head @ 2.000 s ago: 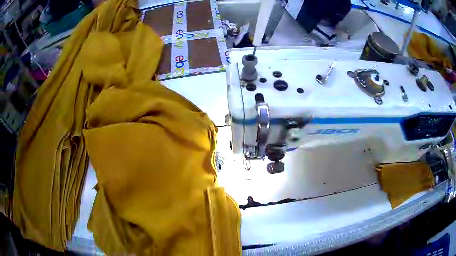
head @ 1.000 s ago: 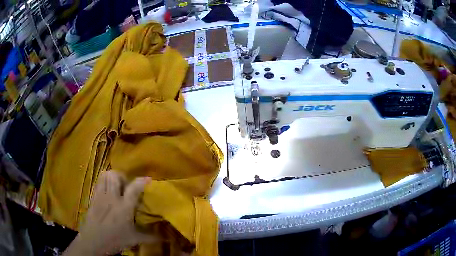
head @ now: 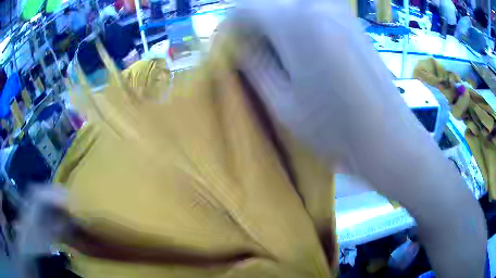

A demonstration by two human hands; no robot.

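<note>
A large mustard-yellow garment panel is raised close to the camera and fills the left and middle of the view, blurred by motion. My right hand is at its upper edge, with the forearm crossing from the lower right; it grips the cloth there, fingers blurred. My left hand is blurred at the lower left, at the panel's side edge; its fingers cannot be made out. The sewing machine's right end shows beyond my forearm; its needle area is hidden.
More mustard cloth shows behind the panel at the upper left. Another mustard bundle lies at the far right. The white table edge with a measuring tape runs below my right forearm.
The panel has been lifted from the table towards the camera and now hides most of the machine. My right arm has come into view, and my left hand has moved further left.
</note>
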